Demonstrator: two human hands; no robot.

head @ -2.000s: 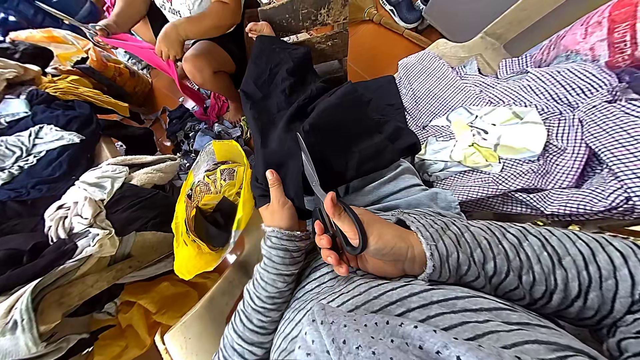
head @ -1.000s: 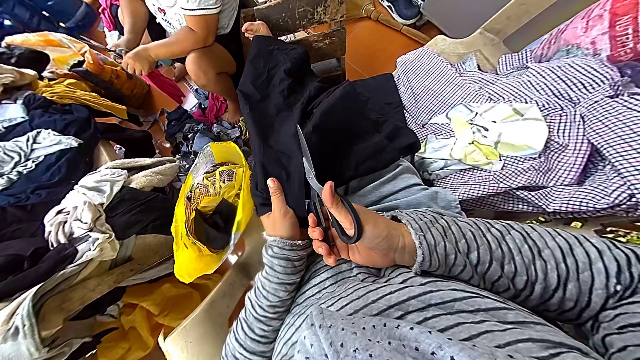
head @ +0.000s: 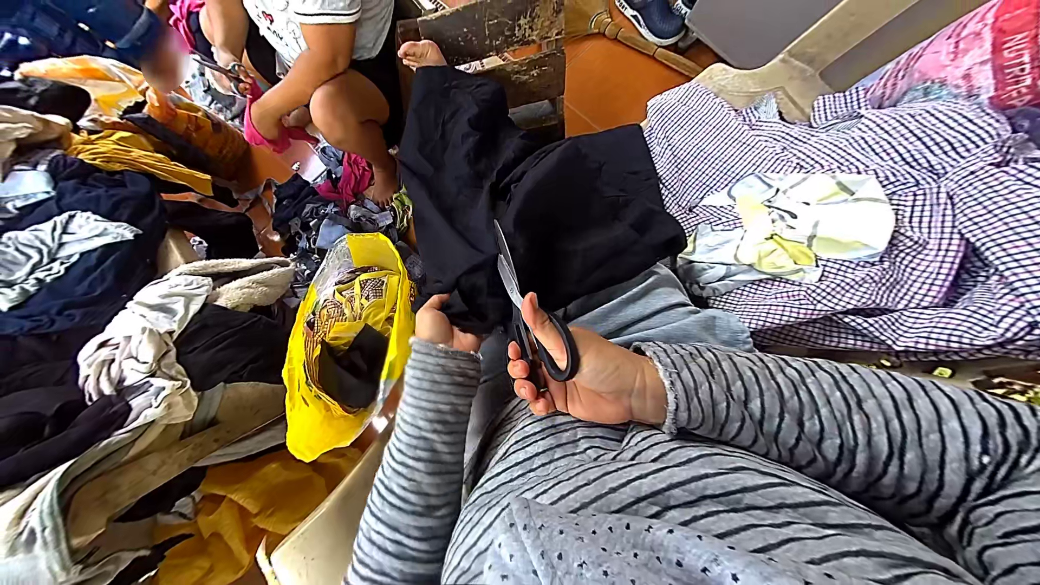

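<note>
Black-handled scissors (head: 510, 272) rest in my right hand (head: 589, 374), thumb and fingers at the handle loops, the blades pointing up over the dark cloth and looking nearly closed. Black fabric, shaped like a pair of shorts or trousers (head: 593, 207), lies spread over my lap. My left hand (head: 447, 325) grips the near left edge of this black garment, its fingers partly hidden by the folds. Light blue-grey cloth (head: 658, 309) shows under the garment on the right. Just left of my left hand stands a yellow plastic bag (head: 301, 422) with cloth pieces inside.
Heaped clothes (head: 73, 195) cover the left side. Beyond the bag, another person (head: 325, 73) sits with pink cloth and scissors. Checked fabric (head: 959, 219) with a white-and-yellow piece (head: 853, 215) lies at right, by a plastic chair (head: 788, 77). A wooden crate (head: 520, 81) stands at the far side.
My left thumb, earlier extended upward on the black cloth, is now lower and bent, with the fabric bunched at the hand. The scissors stay in my right hand.
</note>
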